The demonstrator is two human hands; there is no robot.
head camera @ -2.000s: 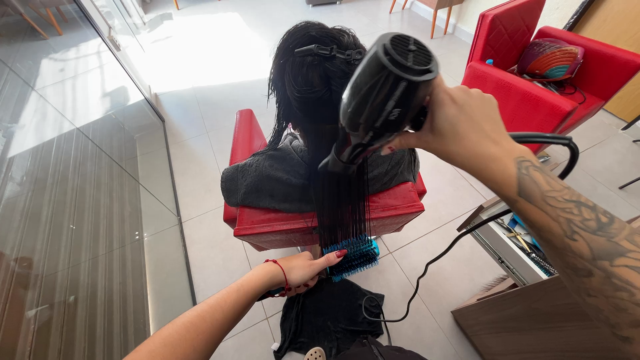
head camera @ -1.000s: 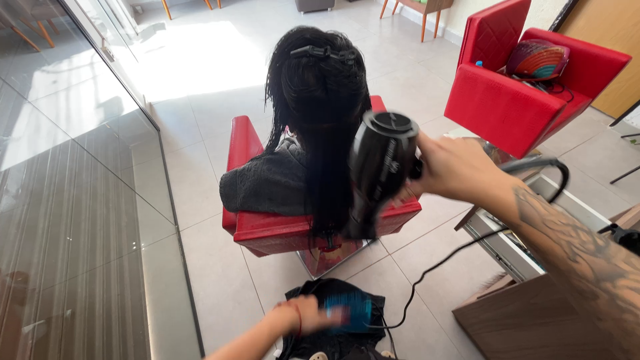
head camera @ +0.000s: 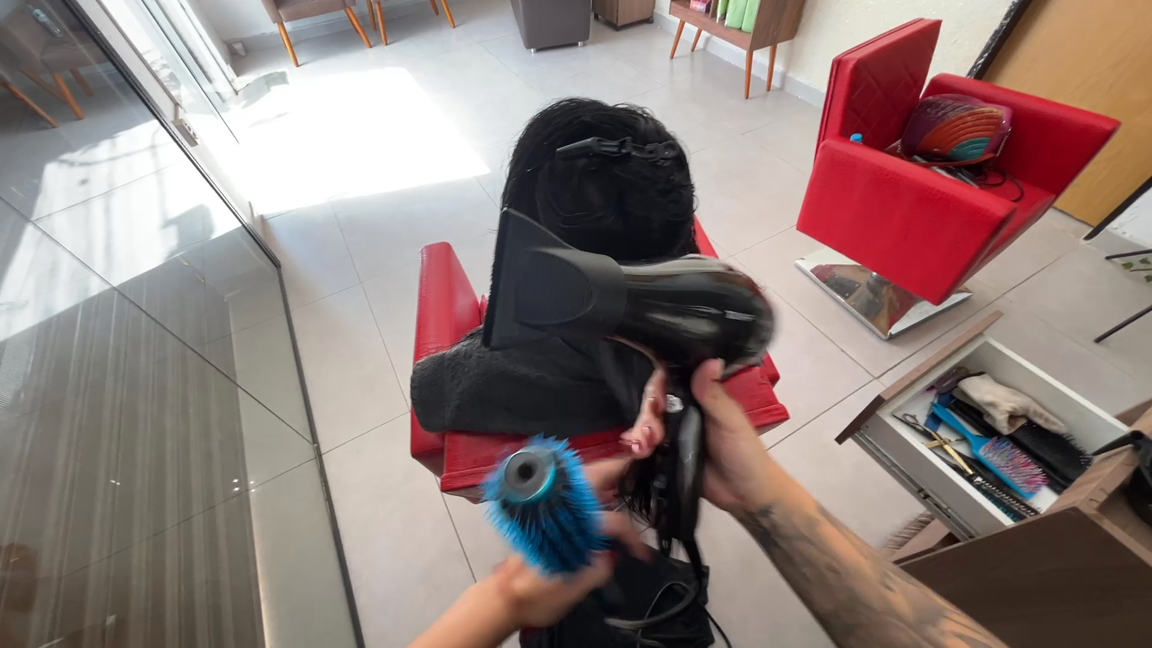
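My right hand (head camera: 724, 445) grips the handle of a black hair dryer (head camera: 693, 310), whose wide nozzle (head camera: 549, 288) points left across the seated person's back. In my left hand (head camera: 567, 576) is a round brush with blue bristles (head camera: 544, 508), its end tipped up towards the camera. The fingers of my left hand are blurred and lie close to the dryer's handle. The person's dark hair (head camera: 598, 198) has black clips (head camera: 616, 148) high on the back of the head. A black towel (head camera: 513, 387) covers the shoulders over the red salon chair (head camera: 445, 301).
At right, an open drawer (head camera: 976, 342) holds brushes, clips and a cloth. A second red chair (head camera: 900, 207) carries a patterned bag (head camera: 956, 130). A glass partition (head camera: 162, 405) runs along the left. The dryer's cord (head camera: 670, 598) hangs near dark fabric below.
My left hand has raised the round brush from low down, below the hair. The dryer has turned sideways, its nozzle now pointing left. The brush was in the hair's ends two seconds ago.
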